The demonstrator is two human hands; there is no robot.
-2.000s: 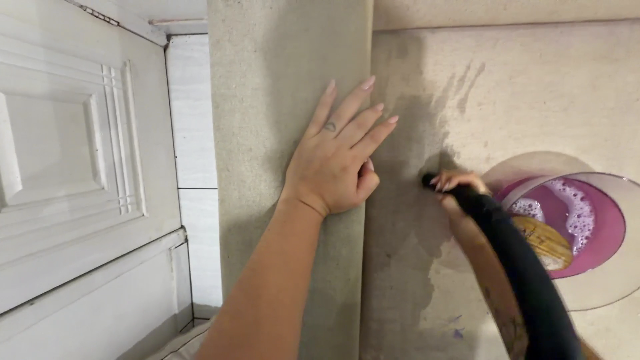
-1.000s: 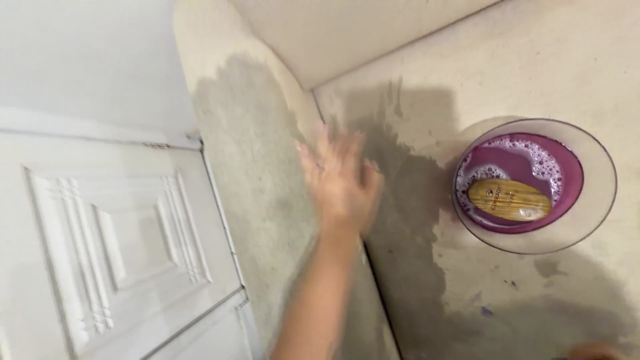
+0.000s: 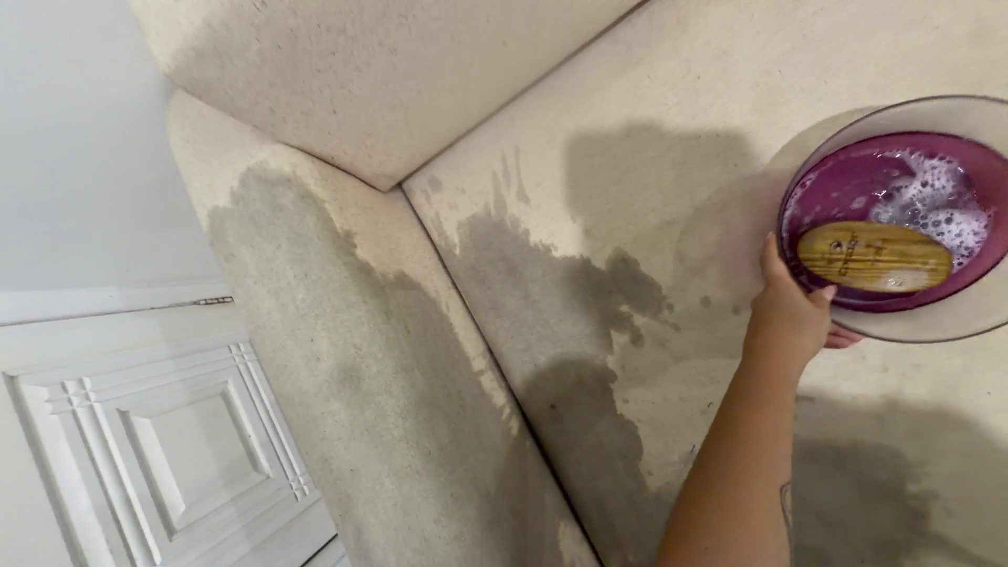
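Note:
A hand at the lower left rim of a clear bowl [image 3: 937, 331] appears to be my left hand [image 3: 795, 315]; its thumb lies near the rim and some fingers curl under it. Purple soapy liquid [image 3: 843, 177] with white foam fills part of the bowl. In the liquid lies an oval wooden brush [image 3: 874, 256], back up, bearing writing; its underside is hidden. Large dark wet patches mark the beige sofa armrest [image 3: 339, 378] and the seat [image 3: 535, 291] to the left of the bowl. My right hand is out of view.
The sofa backrest [image 3: 378, 71] rises at the top and meets the armrest and seat at a corner. Beyond the armrest stands a white panelled door or cabinet front [image 3: 197, 449], below a pale wall [image 3: 71, 142]. Shadows fall across the seat.
My left hand has left the armrest area and moved right to the bowl. My right hand, on the seat beside the bowl two seconds ago, is gone from view. The view has shifted and turned.

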